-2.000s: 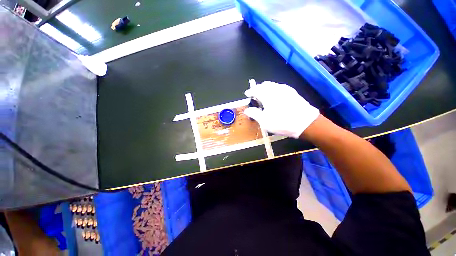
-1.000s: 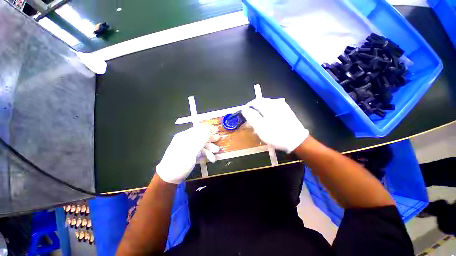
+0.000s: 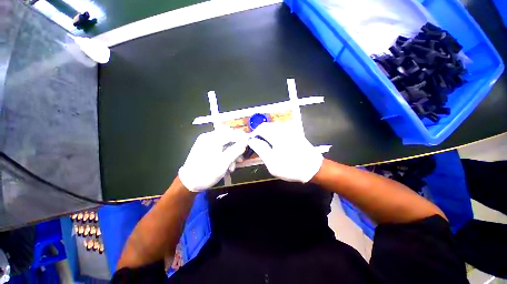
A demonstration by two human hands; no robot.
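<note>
The blue cup (image 3: 258,122) stands on the brown mat (image 3: 281,117), which white tape frames. My left hand (image 3: 212,158) and my right hand (image 3: 284,151), both in white gloves, meet just in front of the cup over the mat. A small black moulded part (image 3: 248,152) shows between their fingertips, mostly hidden by the gloves. Whether anything else is held cannot be told.
A large blue bin (image 3: 356,62) with a whitish liner and heaped black parts (image 3: 425,72) stands right. A grey screen (image 3: 50,116) stands left. A small dark part (image 3: 84,21) lies on the green belt. Lower bins and a person's dark legs (image 3: 489,222) show below.
My left hand has come in from out of view and meets my right hand. My right hand has moved from the cup towards me with the black part. The belt part has moved left.
</note>
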